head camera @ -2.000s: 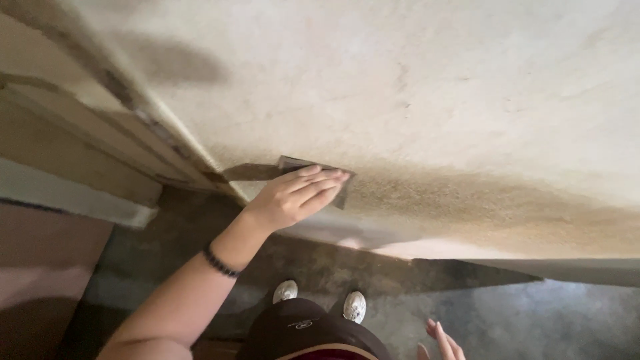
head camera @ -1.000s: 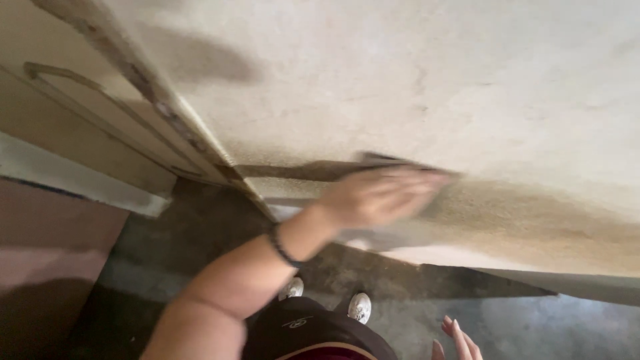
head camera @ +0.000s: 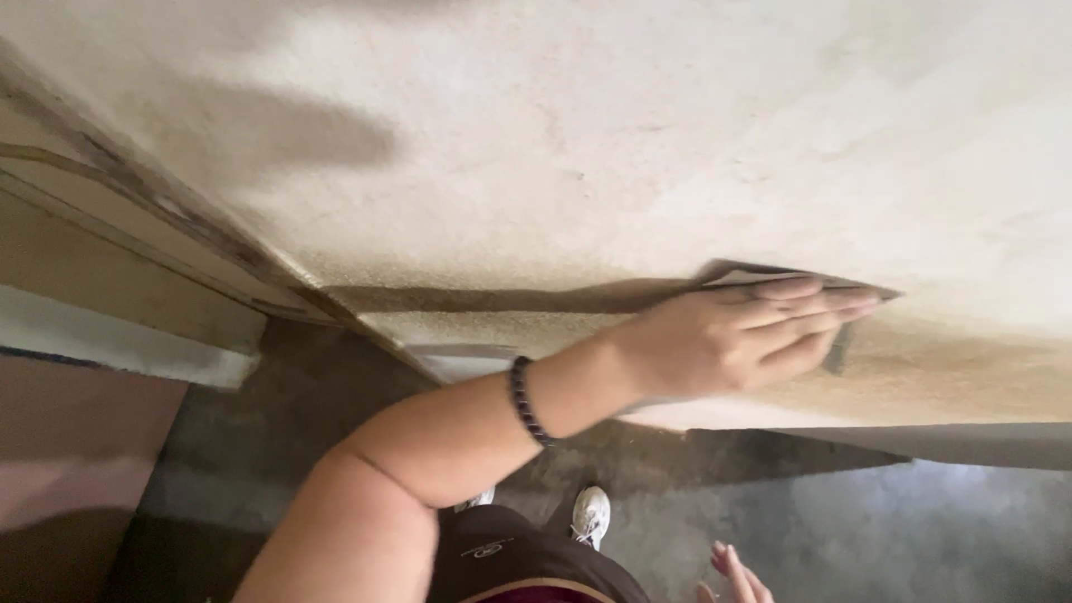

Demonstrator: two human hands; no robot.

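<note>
My left hand (head camera: 737, 339), with a dark beaded bracelet on its wrist, lies nearly flat over a thin dark-edged sheet, possibly sandpaper (head camera: 729, 273). The palm and fingers press the sheet against a pale, stained wall (head camera: 544, 193); its underside is hidden. A brown, rough-looking band runs along the wall's lower part on both sides of the hand. Low at the bottom edge, my right hand (head camera: 737, 576) shows only some fingers, apart and holding nothing visible.
A worn door frame (head camera: 167, 197) meets the wall at the left, beside a panel with a curved strip. Below lies a dark concrete floor (head camera: 804, 519), where my white shoes (head camera: 591, 515) stand. A pinkish surface (head camera: 75, 435) is at the lower left.
My left hand has slid the sheet rightward along the wall, away from the door frame. My right hand stays low at the bottom of the view.
</note>
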